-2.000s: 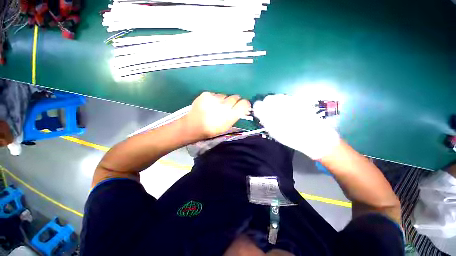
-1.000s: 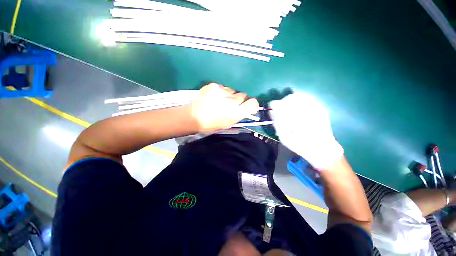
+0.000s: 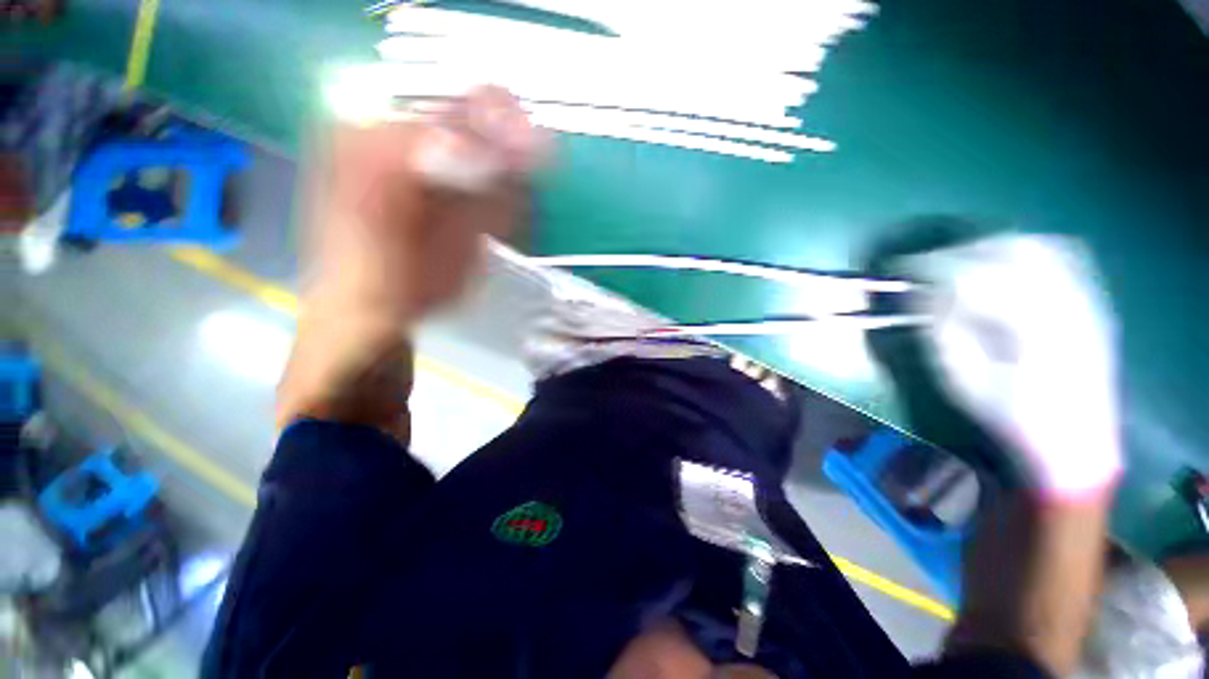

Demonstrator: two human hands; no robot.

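Note:
My right hand (image 3: 1028, 352), in a white glove with a pink cuff, is closed at the right over the green bench. Two long white sleeved legs (image 3: 782, 322) run left from it. The lower one has a thin reddish wire end near my waist. The connector end is hidden in the glove. My left hand (image 3: 458, 166), bare and strongly blurred, is at the left end of the pile of cut white sleeving (image 3: 636, 66). Whether it touches the pile or holds anything cannot be told.
The green bench (image 3: 663, 212) has its near edge running slantwise past my waist. Blue stools stand at left (image 3: 159, 192) and below the bench at right (image 3: 902, 497). Part of another person's arm and a light sleeve (image 3: 1147, 617) show at lower right.
My hands have moved apart: the left up and left to the sleeving pile, the right away to the right with the harness. The loose tubes beside my left forearm no longer show.

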